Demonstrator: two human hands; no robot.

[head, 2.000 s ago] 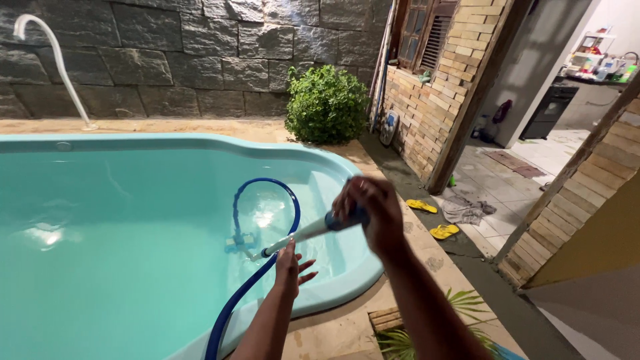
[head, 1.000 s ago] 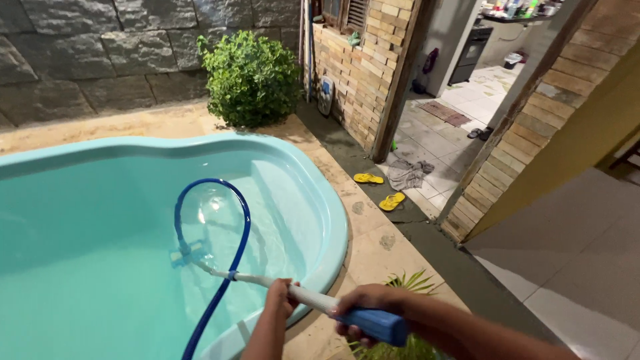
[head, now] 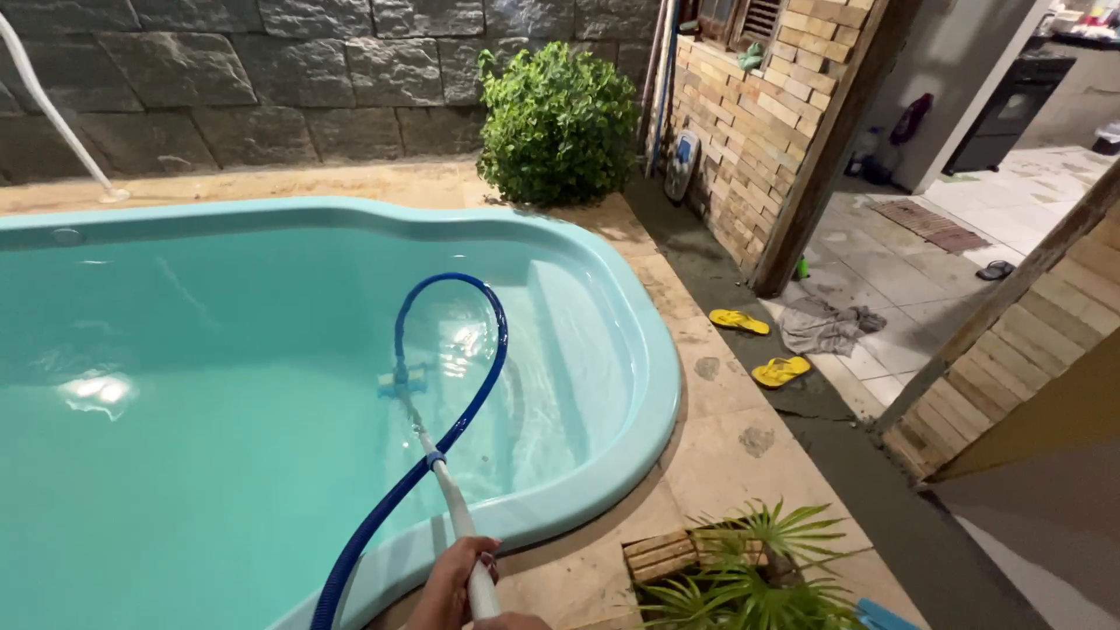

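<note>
My left hand (head: 457, 573) grips the white pole (head: 453, 499) of a pool vacuum just outside the pool's rim. At the bottom edge, part of my right hand (head: 512, 620) shows at the pole; its fingers are mostly cut off. The pole slopes down into the water to a light-blue vacuum head (head: 402, 380). A dark blue ribbed hose (head: 500, 328) loops up from the head, crosses the pole at a blue clamp (head: 435, 458) and runs over the rim to the bottom edge.
The light-blue pool rim (head: 662, 376) curves ahead of me. A potted-looking palm (head: 761, 569) grows in a planter at lower right. Yellow flip-flops (head: 780, 372) and a grey cloth (head: 822, 325) lie by the doorway. A green bush (head: 560, 127) stands behind the pool.
The pole was raised and swung across two seconds ago; now it slopes down toward me. My right hand and the blue handle have moved down, mostly out of view.
</note>
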